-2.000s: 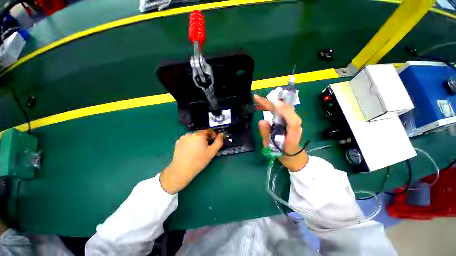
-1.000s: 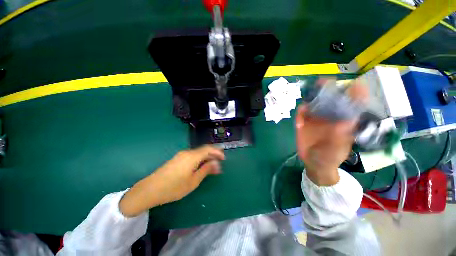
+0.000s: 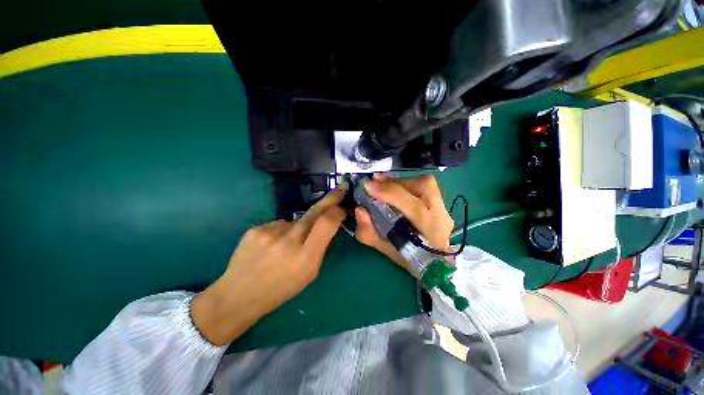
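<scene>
My right hand (image 3: 417, 216) grips the dispensing syringe (image 3: 390, 226), whose front end points up-left at the clamp fixture's base. A green adapter (image 3: 441, 279) with a clear hose is at its rear. My left hand (image 3: 274, 258) lies at the near edge of the clamp fixture (image 3: 270, 139), with its fingertips close to the syringe front end. I cannot tell if it holds anything. The toggle clamp (image 3: 494, 58) presses its rod down on the white pad (image 3: 347, 150). The small module and the needle tip are mostly hidden by my fingers.
The dispenser controller (image 3: 575, 224) stands to the right, with a white carton (image 3: 617, 146) on it and a blue box (image 3: 670, 177) beyond. White wipes (image 3: 478, 123) show behind the clamp. A yellow strip (image 3: 116, 40) runs behind the green bench (image 3: 139, 177).
My right hand has brought the syringe from the right side back to the fixture. My left hand has moved up to the fixture's near edge. The view is now closer to the clamp.
</scene>
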